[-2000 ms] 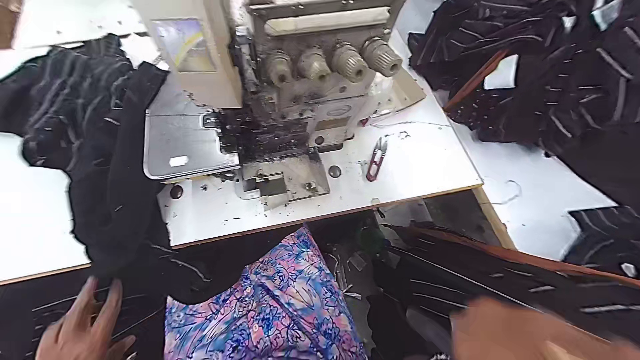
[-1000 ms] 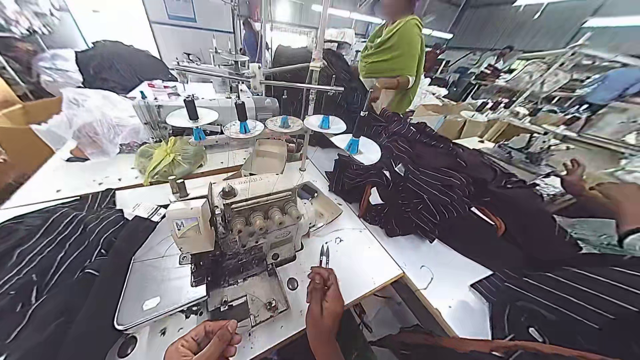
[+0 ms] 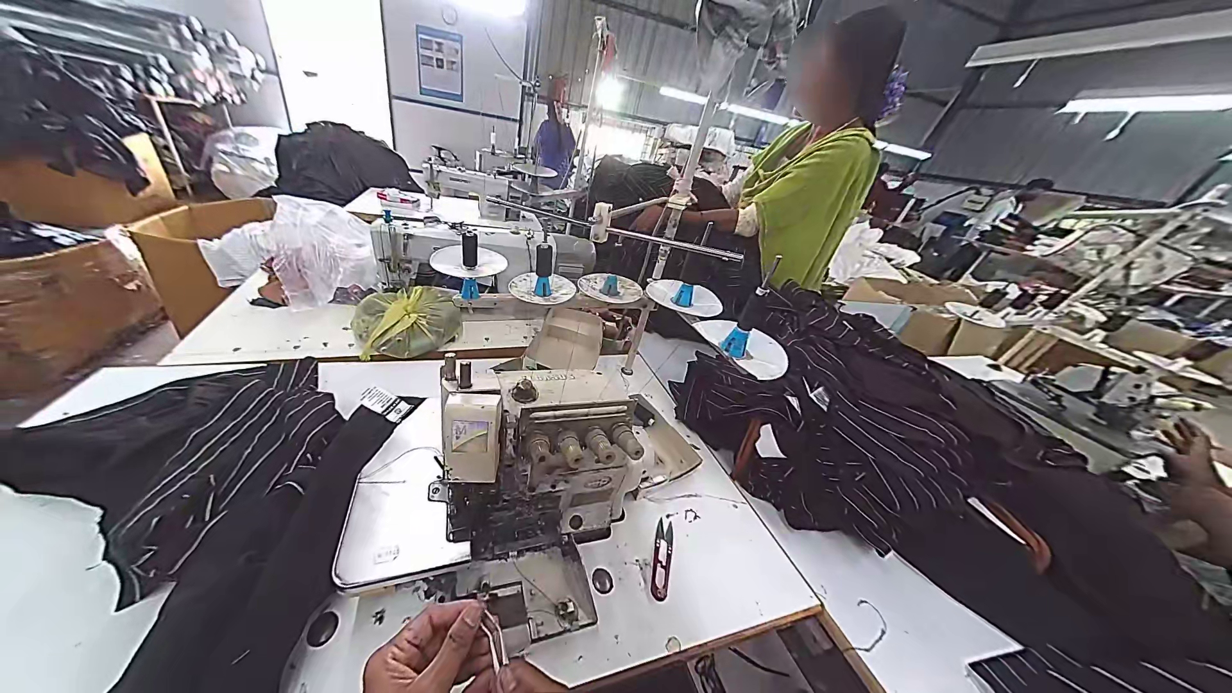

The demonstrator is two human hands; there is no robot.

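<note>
My left hand [image 3: 428, 650] is at the bottom, thumb and forefinger pinched at the upper end of slim metal tweezers [image 3: 495, 639]. My right hand [image 3: 520, 678], mostly cut off by the bottom edge, closes around their lower end. Just above is the open lower front of an overlock sewing machine [image 3: 553, 457]. Red-handled thread snips [image 3: 662, 563] lie on the white table, right of the machine. Dark pinstriped fabric [image 3: 226, 481] is spread to the left, with a white label [image 3: 385, 402] at its upper corner.
Thread cones on stands [image 3: 544, 279] rise behind the machine. A tied yellow-green bag [image 3: 406, 320] sits on the table behind. Striped garments [image 3: 866, 433] are heaped to the right. A person in green [image 3: 808, 207] stands beyond; another person's hand [image 3: 1193, 457] shows at far right.
The view has tilted up strongly since the first frame. My right hand has moved from beside the snips to the lower edge, near my left hand. The snips remain on the table.
</note>
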